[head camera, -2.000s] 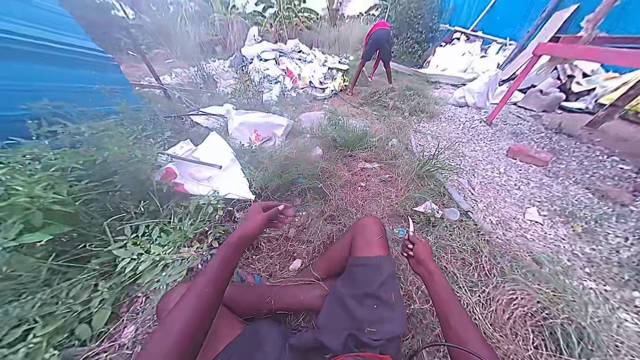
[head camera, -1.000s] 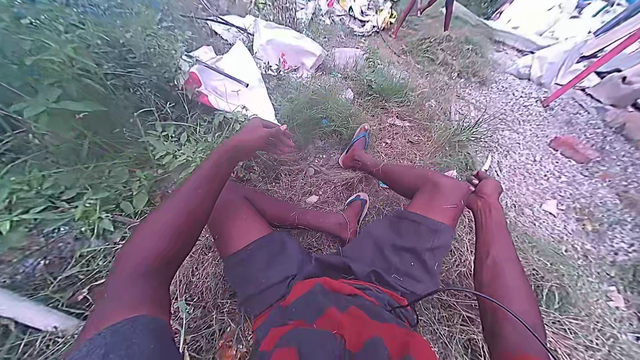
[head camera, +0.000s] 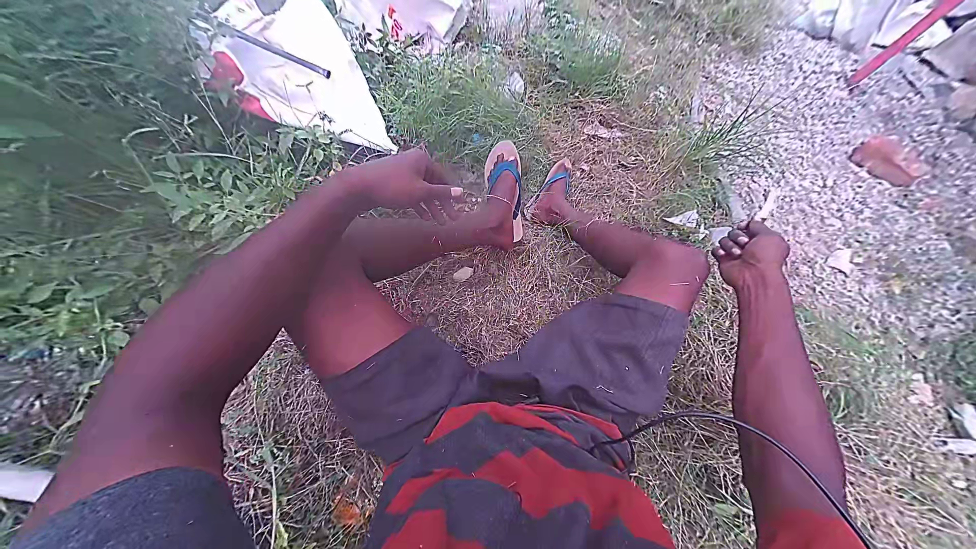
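My left hand [head camera: 408, 187] is held above my left shin, its fingers apart and bent downward, with nothing seen in it. My right hand [head camera: 751, 252] is beside my right knee, its fingers closed around a small, pale, pointed thing [head camera: 768, 204], which looks like a knife blade; its handle is hidden in the fist. Blue-strapped flip-flops [head camera: 504, 175] are on my feet. Dry cut grass [head camera: 496, 313] covers the ground between my legs.
A white sheet with red patches [head camera: 313, 84] lies at the upper left, a dark rod [head camera: 274, 53] across it. Leafy weeds [head camera: 198, 183] grow at the left. Gravel [head camera: 862, 229] with a reddish stone [head camera: 890, 160] spreads at the right. A black cable [head camera: 762, 435] crosses my right forearm.
The view has tilted down strongly, and the other person is out of view. My feet in flip-flops have come closer together since one second ago. My right fist still holds the pale thing.
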